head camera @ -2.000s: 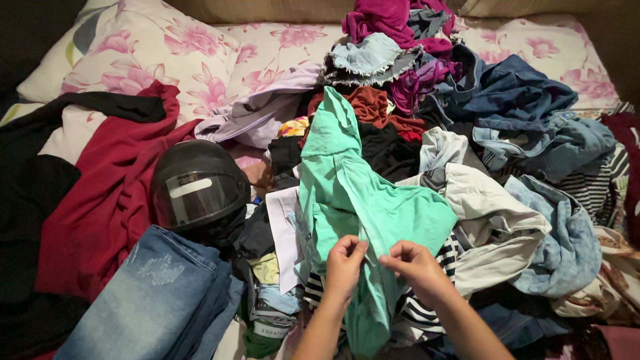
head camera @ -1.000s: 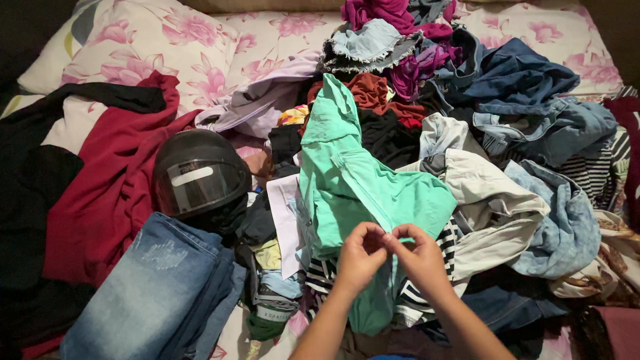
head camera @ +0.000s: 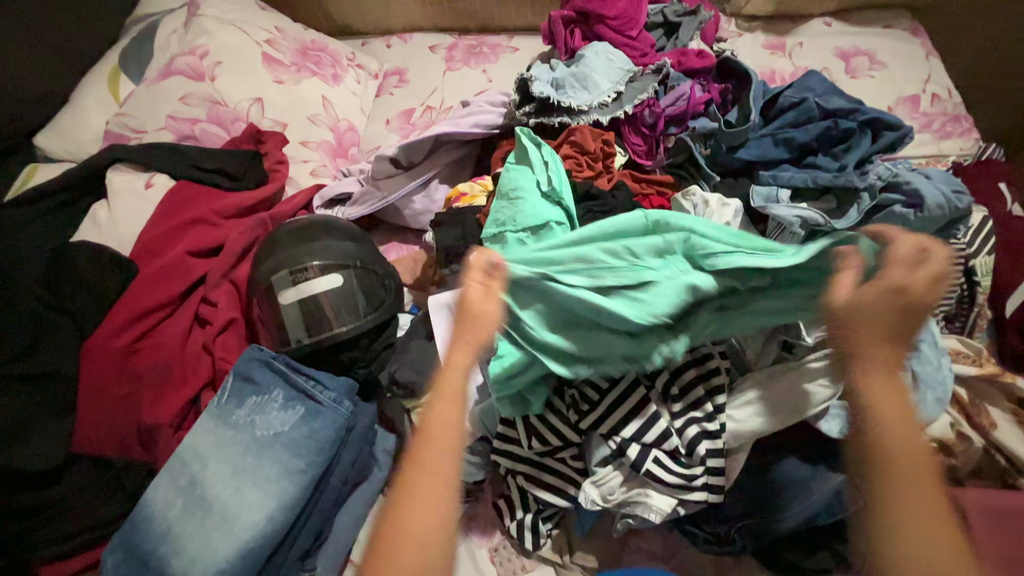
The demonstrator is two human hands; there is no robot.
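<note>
A mint-green garment [head camera: 632, 280] is stretched sideways between my two hands at the middle of the head view. My left hand [head camera: 480, 300] grips its left side, near the black helmet. Blurred by motion, my right hand [head camera: 888, 288] is closed on the garment's right end, over the pile. Part of the green cloth stands up behind, pointing toward the back. Beneath it lies a black-and-white striped garment [head camera: 648, 424], and a pale off-white garment [head camera: 784, 396] is partly covered beside it.
A black helmet [head camera: 324, 288] with a clear visor sits left of my left hand. Folded blue jeans [head camera: 240, 472] lie in front of it, and a dark red garment [head camera: 176, 304] is further left. Denim clothes [head camera: 832, 132] are heaped at the back right, before floral pillows [head camera: 320, 80].
My hands were close together at the lower middle on the green cloth. Now they are wide apart, the right hand further right, with the cloth spread between them and more striped cloth showing.
</note>
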